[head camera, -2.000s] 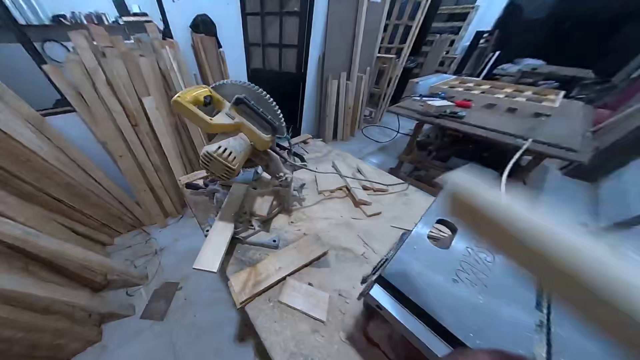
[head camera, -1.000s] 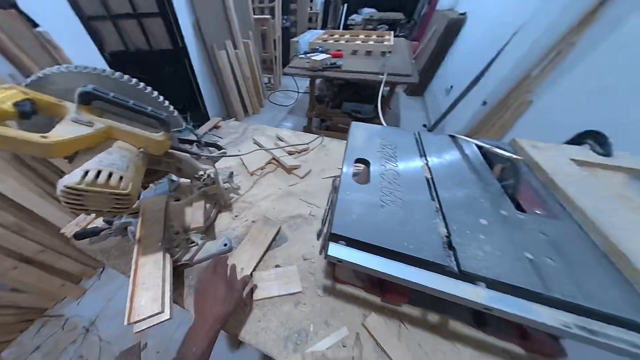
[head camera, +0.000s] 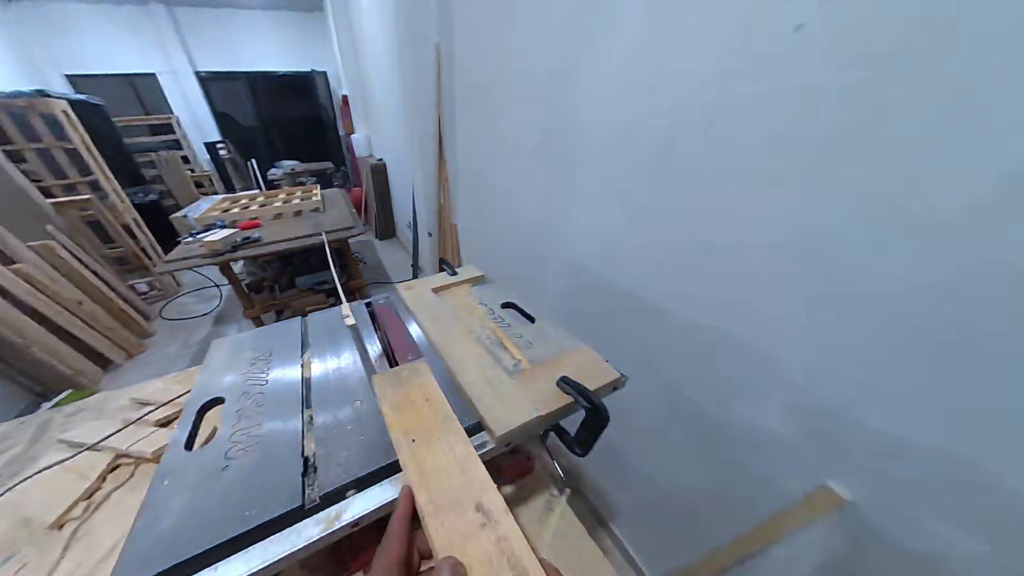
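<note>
My left hand (head camera: 404, 540) is at the bottom of the head view, shut on the near part of a flat wooden board (head camera: 452, 472). One finger lies along the board's left edge and a fingertip rests on top. The board slants forward over the front rail of a table saw (head camera: 352, 424), its far end short of the reddish blade insert (head camera: 396, 332). At the board's right edge a bit of a finger shows at the frame's bottom; I cannot tell which hand it belongs to. A thin wood strip (head camera: 336, 280) sticks out beyond the saw table's far edge.
A wooden panel (head camera: 512, 416) is clamped to the saw's right side with a black clamp (head camera: 588, 416). The wall stands close on the right. Offcuts (head camera: 120, 440) and a cable lie at left. Behind is a workbench (head camera: 296, 228) with a slatted wooden frame; planks (head camera: 72, 296) lean at left.
The view has swung right, from the miter saw to the table saw. My left hand, by the offcuts a second ago, now holds a board at the table saw's front.
</note>
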